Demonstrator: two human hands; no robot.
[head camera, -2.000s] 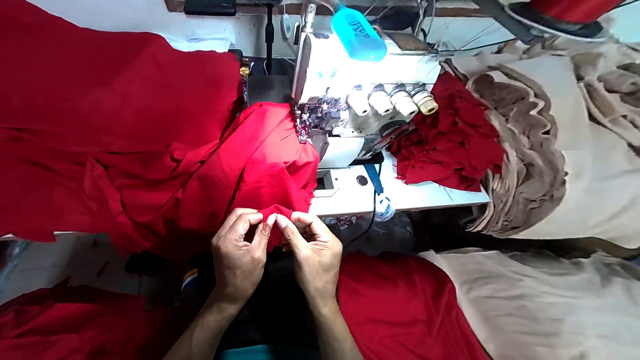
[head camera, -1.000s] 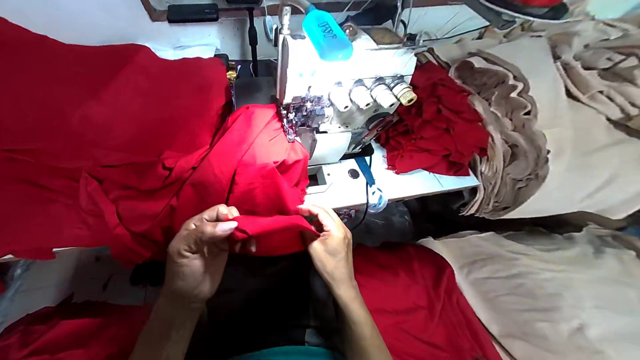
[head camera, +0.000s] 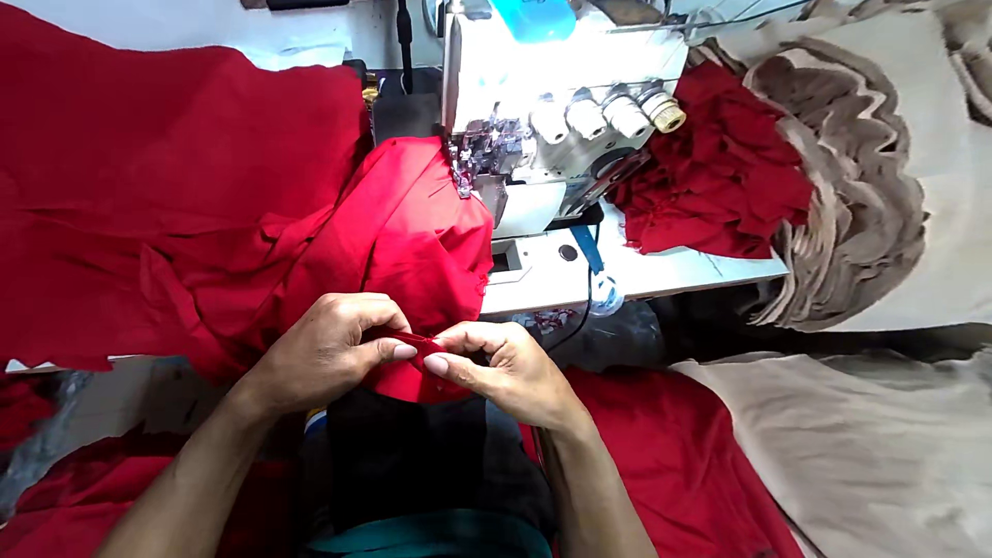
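Both of my hands pinch the edge of a red fabric piece (head camera: 422, 380) in front of the sewing machine. My left hand (head camera: 333, 353) grips it between thumb and fingers; my right hand (head camera: 504, 368) pinches it just beside, the thumbs nearly touching. The cloth runs up from my fingers to the overlock sewing machine (head camera: 558, 101), where its bunched part lies left of and below the presser foot (head camera: 463, 182). Whether it is under the foot cannot be told. More red fabric (head camera: 178, 147) spreads over the left side of the table.
A heap of small red fabric pieces (head camera: 721, 170) lies right of the machine, beside a stack of beige fabric pieces (head camera: 868, 178). A blue strip (head camera: 587, 248) hangs at the table edge (head camera: 697, 271). Red cloth (head camera: 666, 457) and beige cloth (head camera: 876, 442) lie at the lower right.
A second ago my hands were farther apart with a red fold stretched between them. Now they have come together at one spot on the edge.
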